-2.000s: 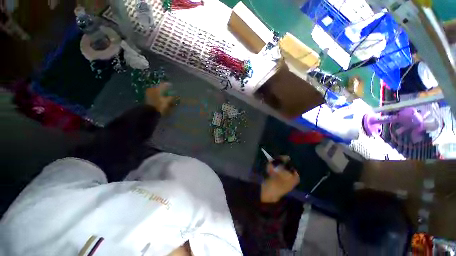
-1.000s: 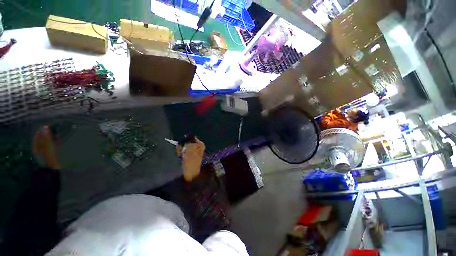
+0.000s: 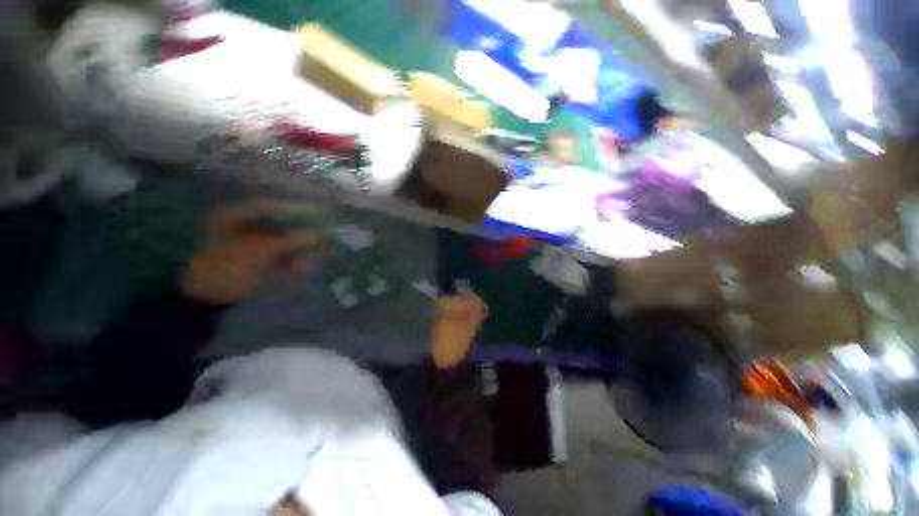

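Note:
The view is strongly blurred. Small green and whitish circuit boards (image 3: 360, 282) lie in a loose group on the grey mat (image 3: 292, 328). My left hand (image 3: 247, 252) is over the mat just left of them, fingers stretched towards the group; blur hides whether it holds anything. My right hand (image 3: 458, 328) is to the right of the boards, closed around a handheld tool (image 3: 427, 289) whose narrow pale tip points up and left towards the boards. The tool's dark part is mostly hidden by the fingers.
Behind the mat are a white tray with red-wired parts (image 3: 320, 139), an open brown box (image 3: 458, 179) and tan cartons (image 3: 348, 69). A red item (image 3: 504, 248) and a pale boxy item (image 3: 560, 270) lie right. A dark round fan-like object (image 3: 673, 383) stands farther right.
The head view has swung right, then partly back left. My left hand has come closer to the board group. My right hand still holds the tool right of the boards.

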